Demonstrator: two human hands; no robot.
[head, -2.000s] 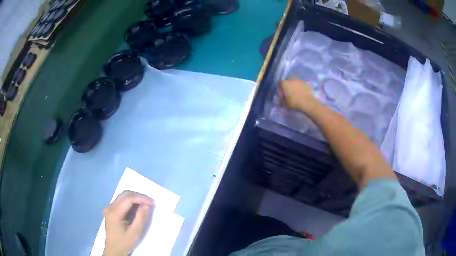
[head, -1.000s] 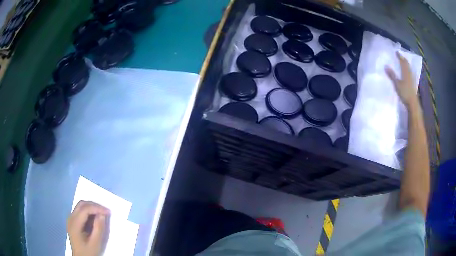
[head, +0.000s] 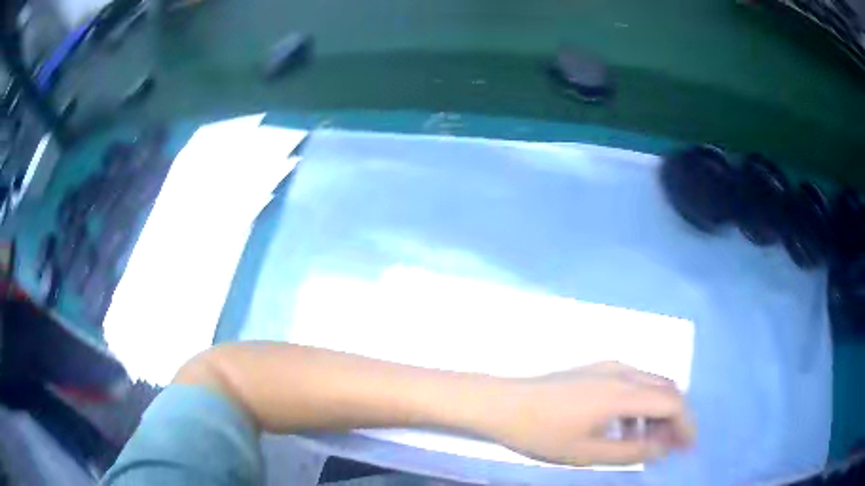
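Note:
The white sheets (head: 427, 313) lie in a slightly offset stack on the pale ribbed mat (head: 455, 199) in front of me. My left hand (head: 607, 418) is over their right end, and its forearm crosses their near part. Its fingers are curled towards the thumb. The fingertips are blurred, and I cannot tell whether they pinch a thin adhesive piece. My right hand is out of the picture. Round black parts (head: 702, 188) stand in an overlapping row at the mat's upper right, apart from my left hand.
A fanned spare sheet stack (head: 190, 247) lies left of the mat. Many blurred smaller dark parts (head: 104, 218) are at the far left. Two dark pieces, one of them a round one (head: 580, 74), lie on the green surface behind the mat. A red item (head: 90, 391) is at lower left.
The view has swung left from the crate to the bench, and the crate is out of sight. My right hand has left the picture. My left hand is still over the white sheets.

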